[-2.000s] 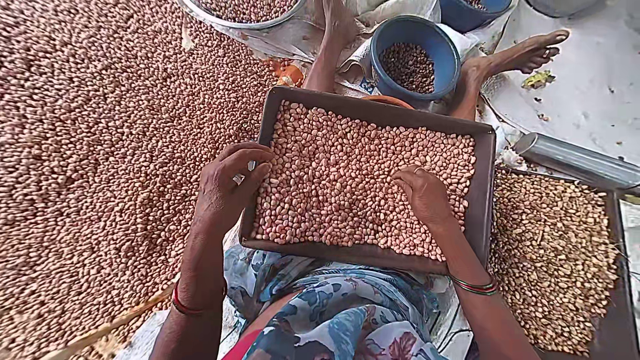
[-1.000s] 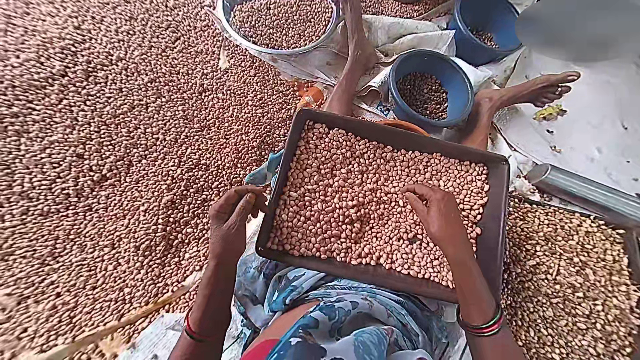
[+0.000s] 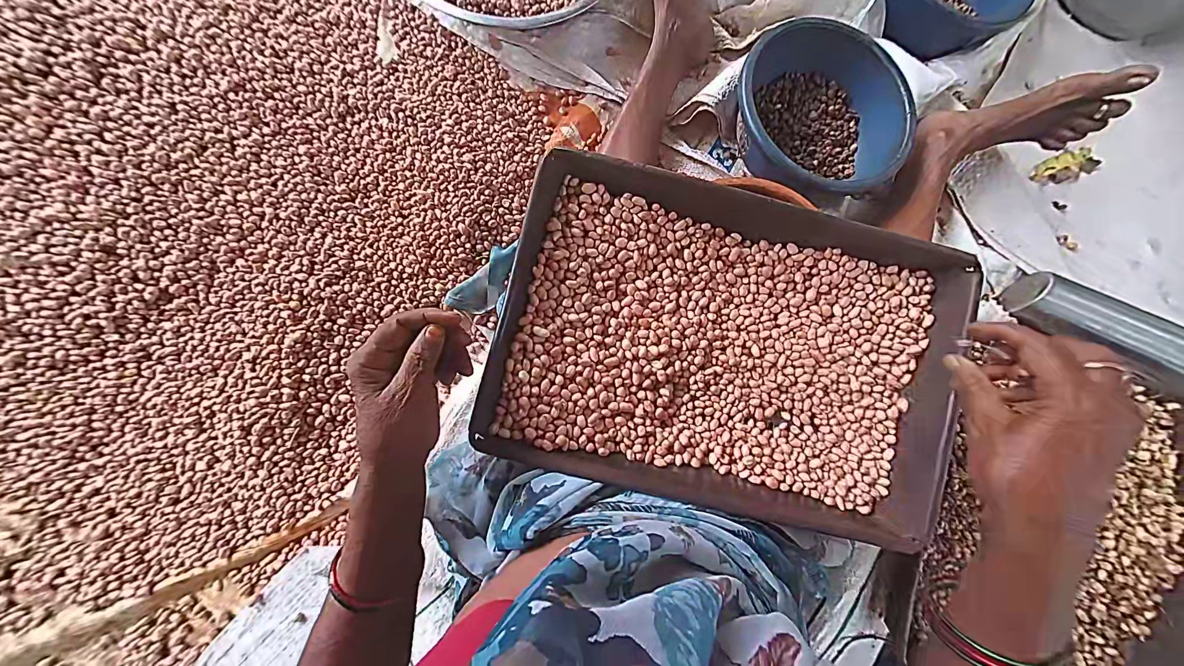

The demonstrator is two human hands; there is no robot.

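A dark rectangular tray rests tilted on the lap, spread with pinkish shelled nuts or beans. My left hand is raised just outside the tray's left side, above the large heap, thumb and fingertips together; whether a small piece is between them cannot be told. My right hand is at the tray's right edge, slightly blurred, fingers bent and thumb apart, over the second tray of paler pieces. Nothing can be made out in it.
A large heap of nuts or beans covers the left. Beyond the tray stand a blue bowl with darker pieces, another blue container and a filled white-rimmed basin. A metal cylinder lies at right. Bare feet and legs flank the bowl.
My right hand has moved from over the nuts or beans to beyond the tray's right edge. My left hand, over the tray's left side two seconds ago, is now outside it.
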